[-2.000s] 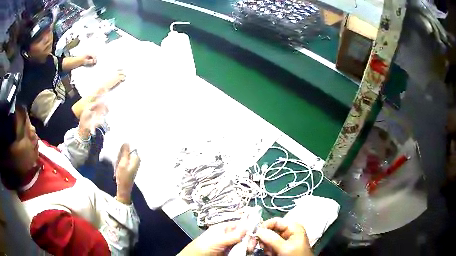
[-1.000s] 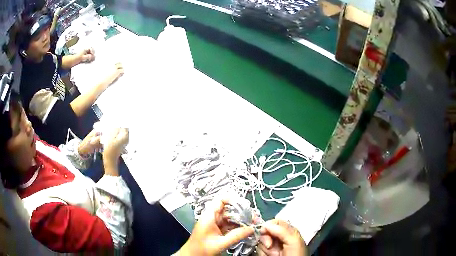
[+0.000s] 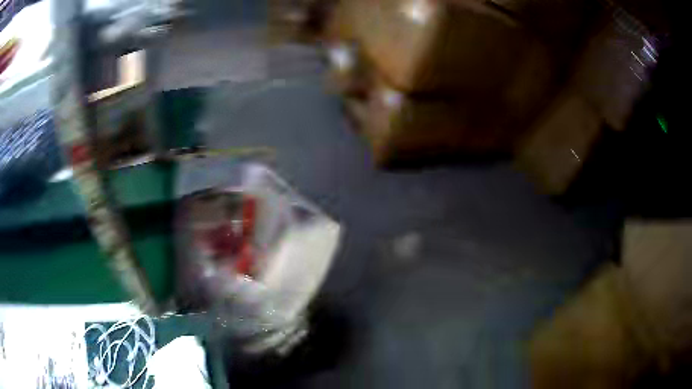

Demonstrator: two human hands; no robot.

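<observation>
The view is strongly blurred. Neither my left hand nor my right hand is in the picture. A loose white cable [image 3: 114, 351] lies in open loops on the green mat at the bottom left. A folded white cloth [image 3: 180, 365] lies just right of it, cut off by the bottom edge. At the far bottom left, the white bench cover [image 3: 23, 323] shows, with blurred streaks on it that I cannot make out clearly.
A paint-stained post [image 3: 97, 205] stands at the left by the green belt [image 3: 45, 266]. Right of it is a waste bin [image 3: 303, 262] with a clear liner and a red-orange item [image 3: 246, 235]. Brown cardboard boxes [image 3: 455, 99] stand at the top right and more at the bottom right.
The view has swung far to the right. The bench, post and bin have shifted left, and both hands, the held bundle and the seated workers have left the picture.
</observation>
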